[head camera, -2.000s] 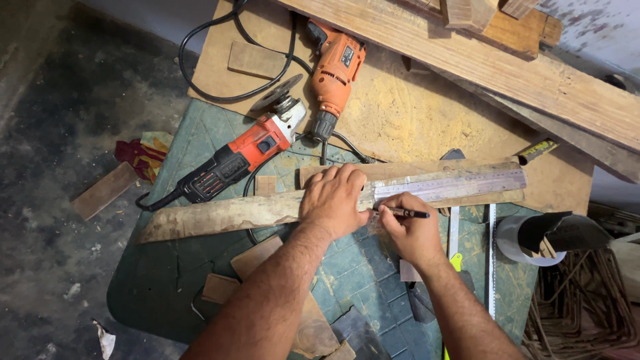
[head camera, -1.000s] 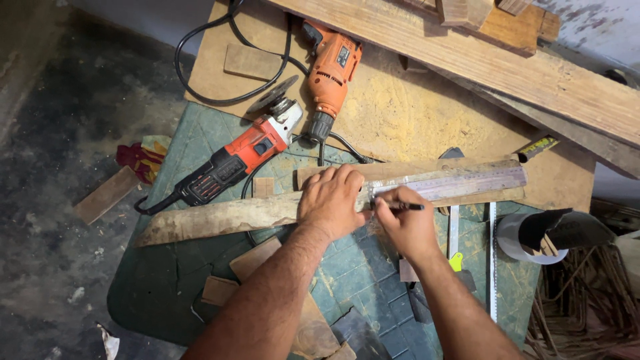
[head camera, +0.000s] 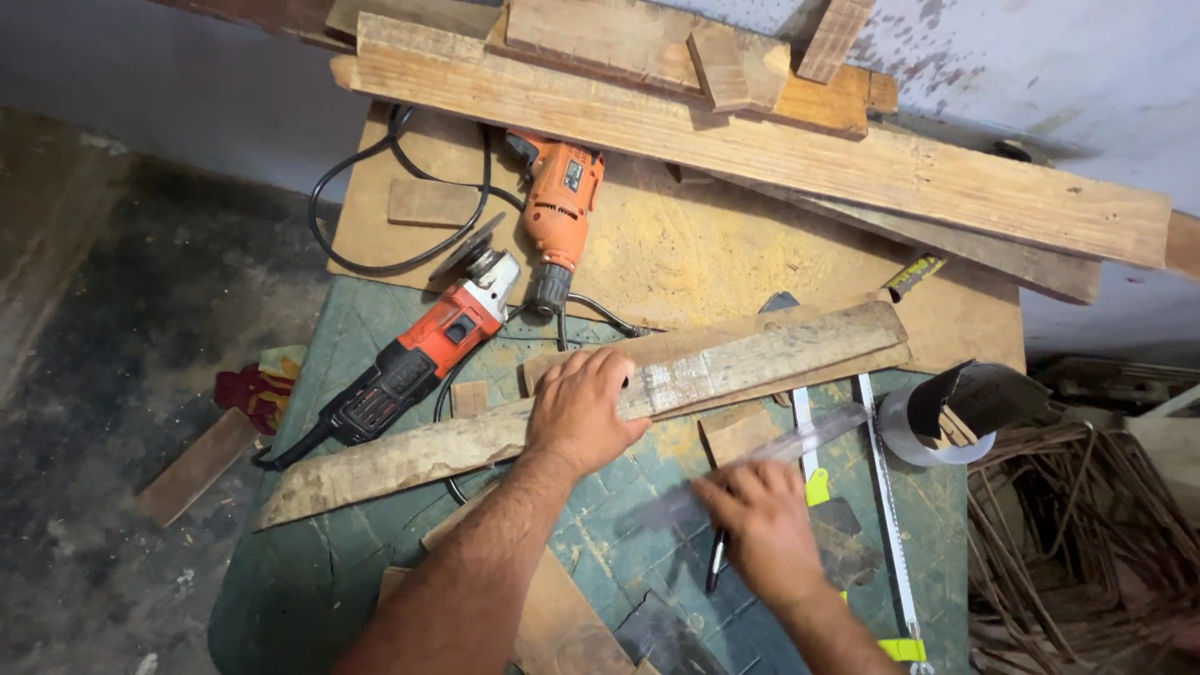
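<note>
My left hand presses on a long, worn wooden strip that lies slantwise over another board. The strip's left end tapers. Below and right of the strip, my right hand holds a clear ruler, blurred, and a dark pen that points down toward the table. An orange and black angle grinder lies left of my left hand, its disc up. Above that hand is an orange power drill with its chuck toward me.
Long planks and wood offcuts lie along the back by the wall. On the right are a white tub with sandpaper and wood pieces, and a saw blade. Black cables loop at the left. Scraps lie near my forearms.
The ruler, which lay on the wooden strip, is off it in my right hand. That hand has moved from the strip toward me, still with the pen. My left hand stays on the strip.
</note>
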